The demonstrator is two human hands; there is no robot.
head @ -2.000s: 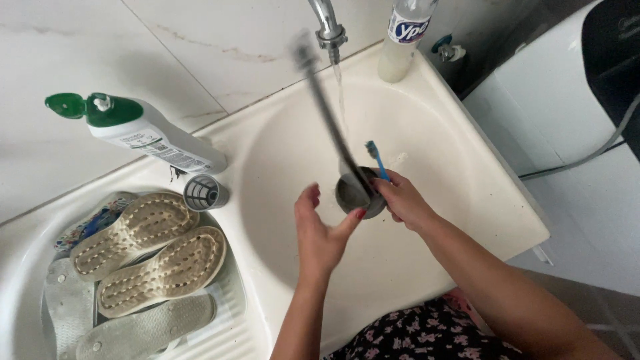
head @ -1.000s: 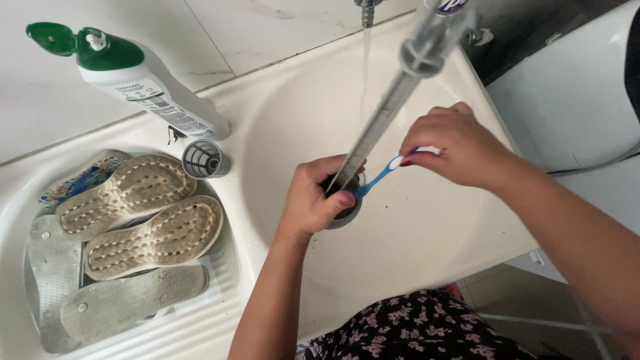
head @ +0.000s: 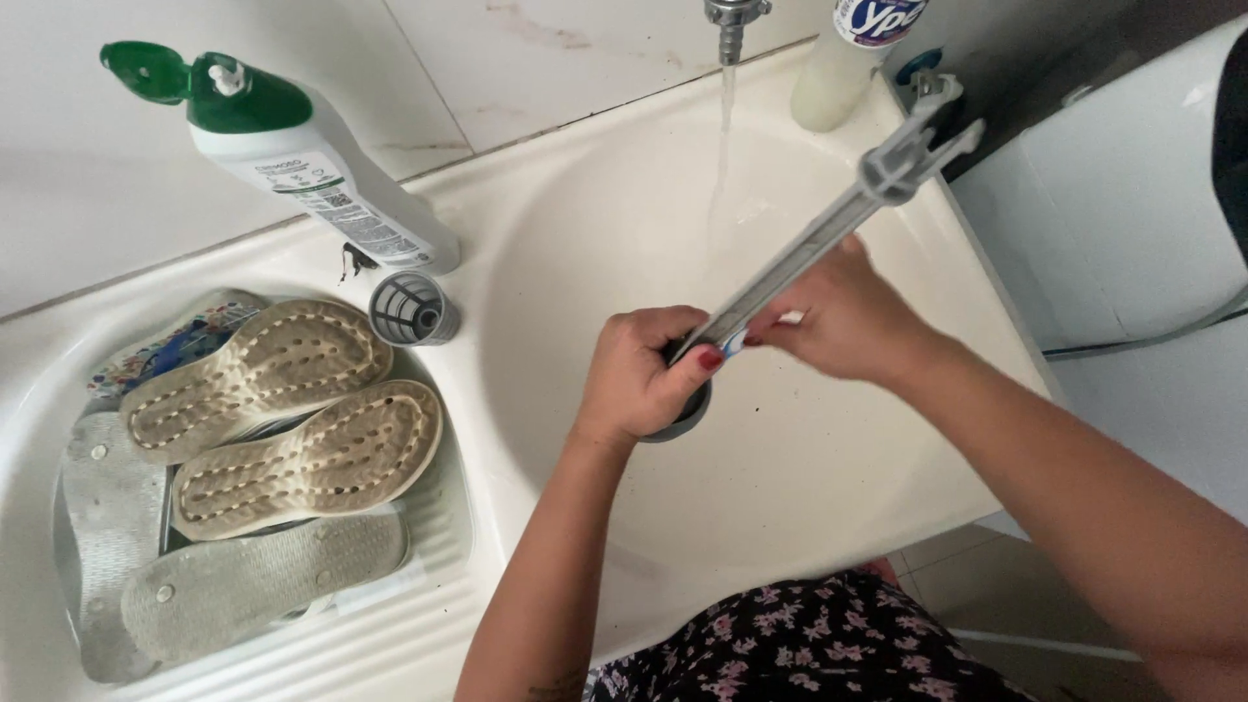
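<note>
My left hand [head: 648, 375] grips a long grey plastic part [head: 795, 263] near its round dark cup-like base [head: 685, 417]. The shaft tilts up to the right and ends in a pronged collar. My right hand [head: 829, 317] holds a blue-and-white toothbrush [head: 736, 341] against the shaft beside my left thumb; its bristles are hidden. Both hands are over the basin of a cream sink [head: 780, 487]. Water runs from the metal faucet [head: 731, 29] behind them.
A green-capped white bottle [head: 322, 166] leans at the back left, beside a grey slotted plastic cup [head: 414, 310]. Sandals [head: 312, 458] and flip-flops [head: 263, 585] lie in the left basin. A clear bottle [head: 843, 68] stands at the back right, near a white appliance [head: 1131, 166].
The toothbrush was held out to the right of the part a second ago; my right hand is now closer to the shaft. The shaft leans further right than before.
</note>
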